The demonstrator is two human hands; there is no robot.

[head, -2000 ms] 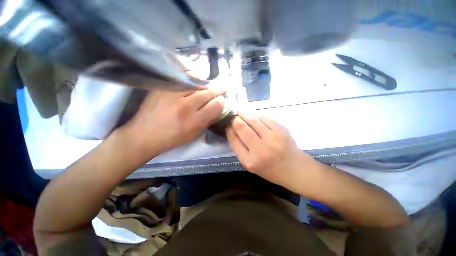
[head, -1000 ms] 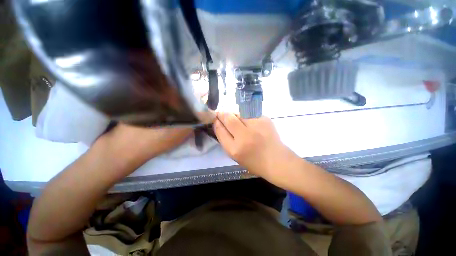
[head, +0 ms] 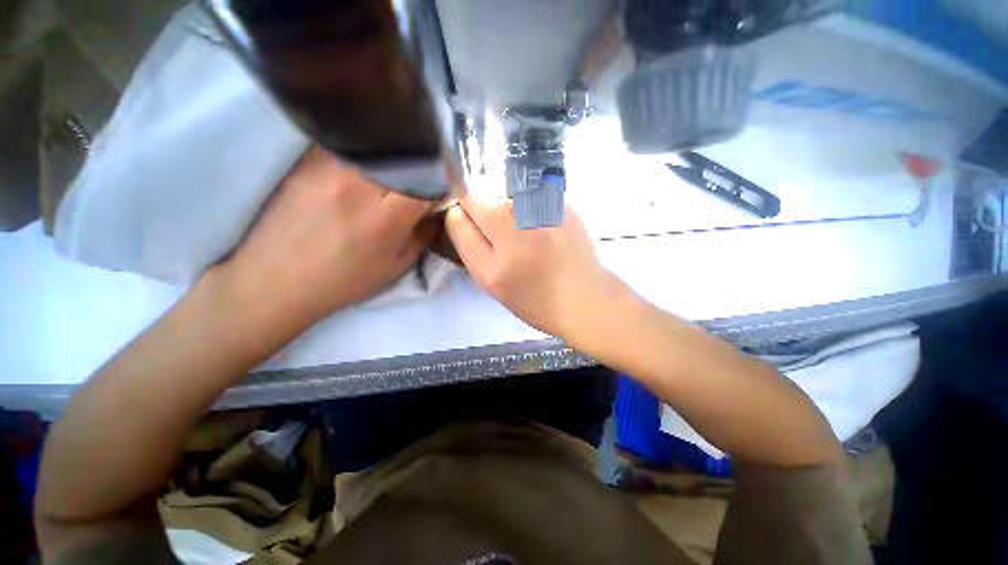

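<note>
My left hand [head: 345, 226] lies left of the needle area, fingers bent down on the cloth at the needle. My right hand [head: 525, 259] is just right of it, fingertips pinching a small brown fold [head: 442, 245] of the garment. The fingertips of both hands nearly meet below the curved metal bar [head: 343, 88], which hides the needle and part of my left fingers. White pocketing [head: 182, 155] lies bunched left of my left hand. A paler piece [head: 381, 306] lies under my left wrist. The grey-blue block [head: 538, 190] stands right above my right hand.
Black thread snips [head: 724, 184] lie on the white table right of the block. A ribbed grey knob [head: 685, 102] hangs from the machine head. A measuring scale [head: 409, 377] edges the table. Brown cloth [head: 249, 469] and white cloth [head: 857, 386] hang below it.
The view has shifted. The white pocketing at left now shows larger and further up, and more of my left hand shows. The snips show again. Both hands stay at the needle.
</note>
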